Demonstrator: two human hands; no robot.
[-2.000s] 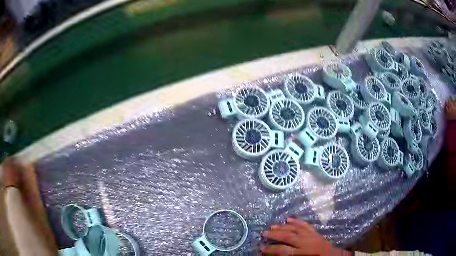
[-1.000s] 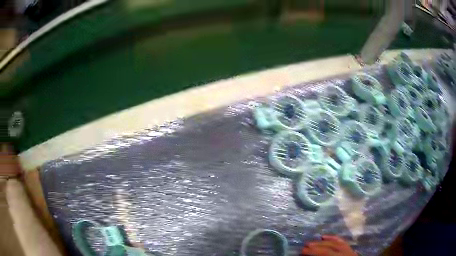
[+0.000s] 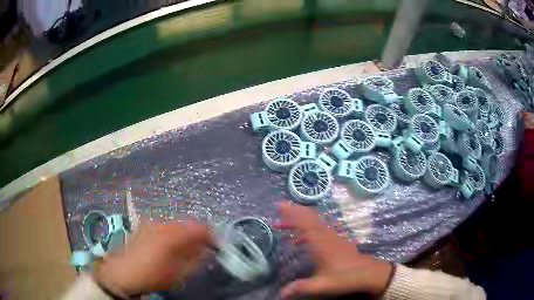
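My left hand point(image 3: 155, 255) is at lower left, blurred. Its fingertips are at the edge of a pale, tilted round part point(image 3: 243, 258), apparently gripped; blur hides its detail. An empty teal ring housing point(image 3: 266, 228) lies just behind this part, partly covered by it. My right hand point(image 3: 334, 258) is to the right of both, fingers spread, with no object visible in it. More empty ring housings point(image 3: 95, 227) lie at left, partly hidden by my left hand. Many teal fan heads point(image 3: 310, 180) with spokes and dark centres lie in a pile at right.
Shiny grey film point(image 3: 175, 158) covers the bench. The green conveyor belt point(image 3: 234, 58) runs behind its pale rail point(image 3: 175, 127). A grey post point(image 3: 403, 35) stands at the rail. Brown cardboard point(image 3: 32, 228) is at left. A red sleeve point(image 3: 527, 158) shows at the right edge.
My left hand has come in from the far left edge to the front middle. My right hand has risen off the film. The small round disc at the left of the belt is no longer visible there.
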